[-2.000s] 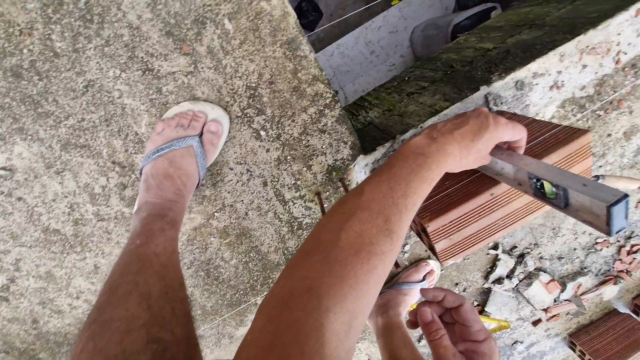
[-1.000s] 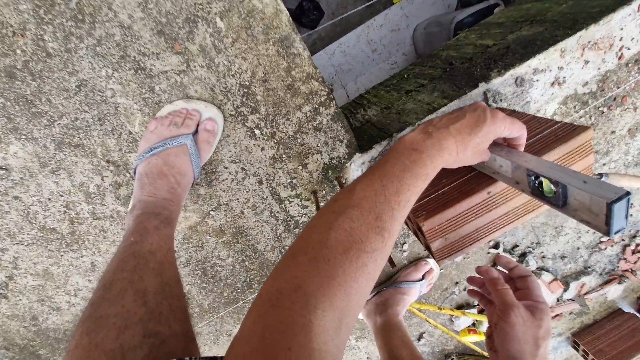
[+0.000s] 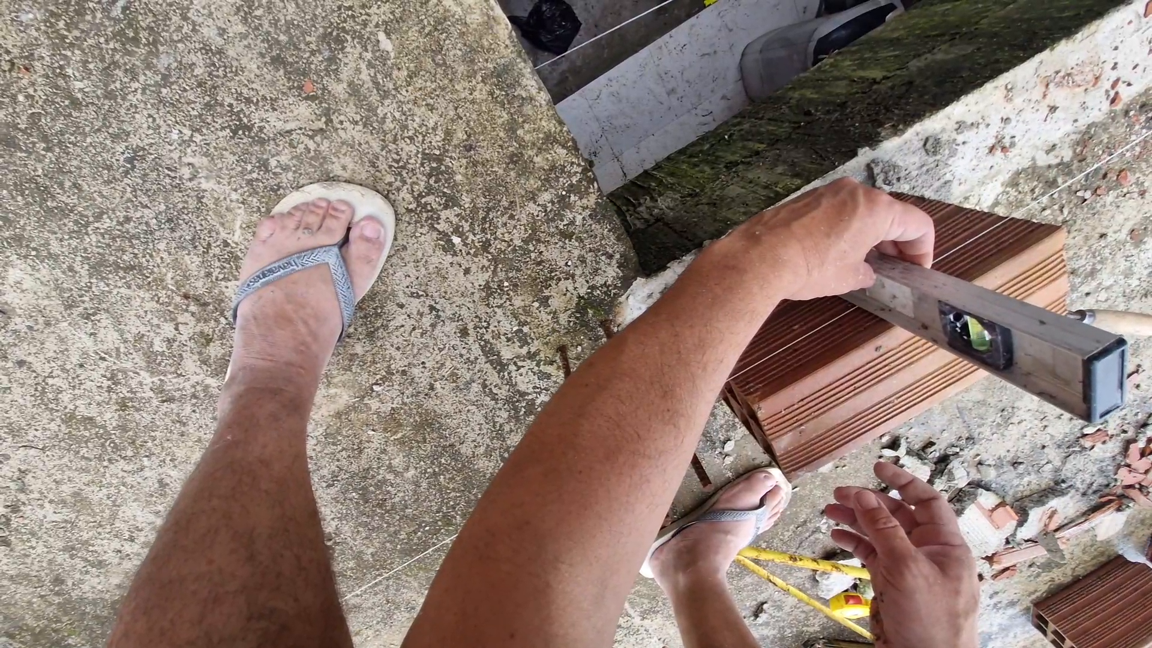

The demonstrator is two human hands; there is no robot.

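Note:
My left hand (image 3: 832,238) grips the far end of an aluminium spirit level (image 3: 1035,346), its fingers bent over the metal. The level slants across a ridged hollow clay brick (image 3: 864,396), and its capped near end sticks out past the brick. A green vial shows in the level's side. A taut string runs over the top of the brick. Below the brick, my right hand (image 3: 927,558) is held up with its fingers apart and nothing in it. Beside that hand are yellow rods (image 3: 801,560) and a small yellow object (image 3: 849,605), partly hidden.
My sandalled feet (image 3: 301,270) stand on rough concrete, beside an edge with a lower space beyond. A mossy dark ledge (image 3: 774,135) borders it. Broken brick pieces (image 3: 999,517), another clay brick (image 3: 1098,603) and a wooden handle (image 3: 1116,321) lie at right. Rusty bars (image 3: 564,362) stick out near my arm.
My right hand has moved to the right from beside my foot, and its fingers have spread. My left hand stays on the level, which has hardly moved.

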